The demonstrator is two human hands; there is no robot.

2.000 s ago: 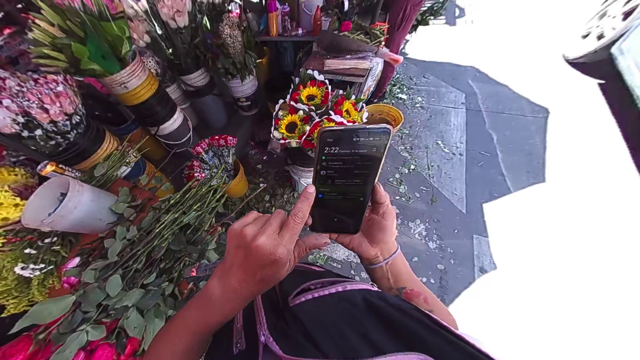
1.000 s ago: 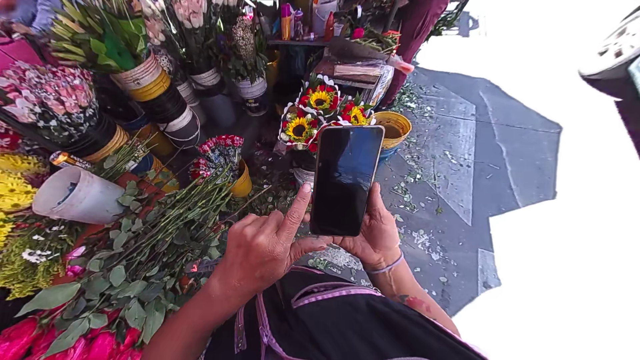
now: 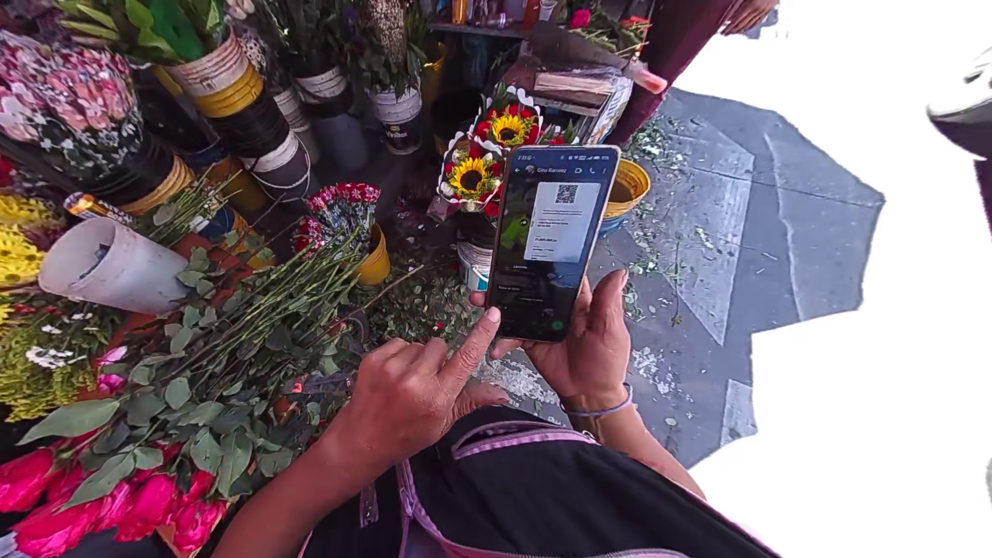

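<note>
A smartphone (image 3: 549,248), upright and slightly tilted, is held in my right hand (image 3: 593,341), fingers behind it and thumb apart at its right edge. Its lit screen shows a chat with a picture of a document. My left hand (image 3: 422,387) holds nothing; its index finger points at the phone's lower left edge, the other fingers curled. Whether the fingertip touches the phone cannot be told. Behind the phone stands a bouquet of sunflowers and red flowers (image 3: 488,167). To the left lie long-stemmed pink roses (image 3: 147,504) with their leafy stems near my left forearm.
At left are a white plastic bucket (image 3: 116,267), yellow flowers (image 3: 19,240) and buckets of pink flowers (image 3: 70,108). A yellow bucket (image 3: 376,260) holds small red and white flowers. Another yellow bucket (image 3: 629,190) stands behind the phone. Cut leaves litter the pavement (image 3: 697,232). A person's hand (image 3: 750,14) shows at top right.
The phone's screen showed a list of notifications, then went dark, and now shows a chat with a document picture. My hands have kept nearly the same pose around the phone.
</note>
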